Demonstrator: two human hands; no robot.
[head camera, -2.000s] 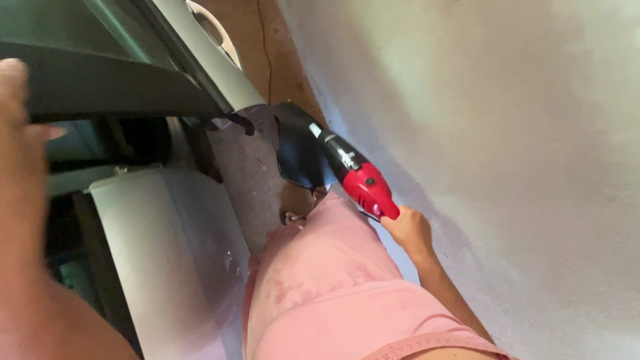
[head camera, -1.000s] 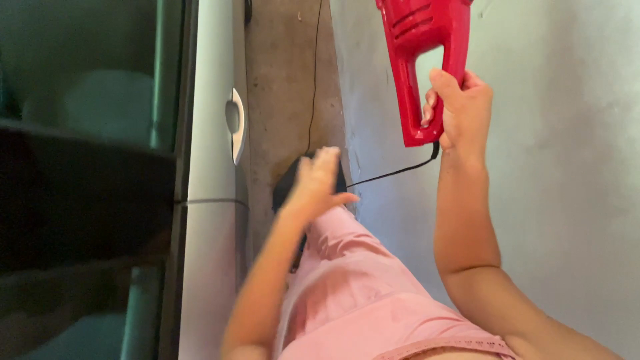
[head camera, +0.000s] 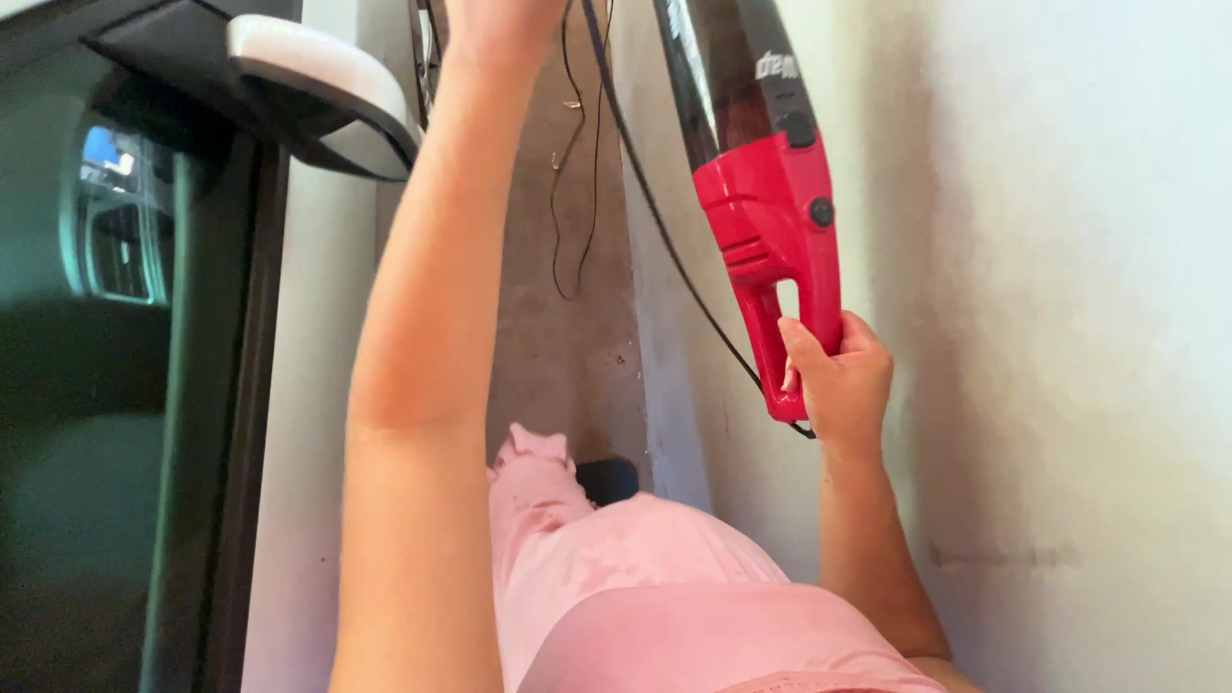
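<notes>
My right hand (head camera: 842, 385) is wrapped around the looped handle of a red and black handheld vacuum cleaner (head camera: 770, 212), which points up and away at the right, beside the wall. A black power cord (head camera: 664, 221) runs from the handle's end up past the top edge. My left arm reaches forward over the gap beside the car; only the back part of my left hand (head camera: 505, 24) shows at the top edge. Its fingers are cut off by the frame, so what they touch is hidden.
At the left stands a silver car with a dark window (head camera: 87, 433) and a side mirror (head camera: 327, 87). A pale wall (head camera: 1039, 289) rises on the right. Between them runs a narrow concrete floor (head camera: 577, 375), where a thin cable (head camera: 553, 207) lies in a loop.
The view has shifted along the car, and the side mirror is now in sight. My left hand has moved from above my legs to the top edge. The vacuum stays in my right hand.
</notes>
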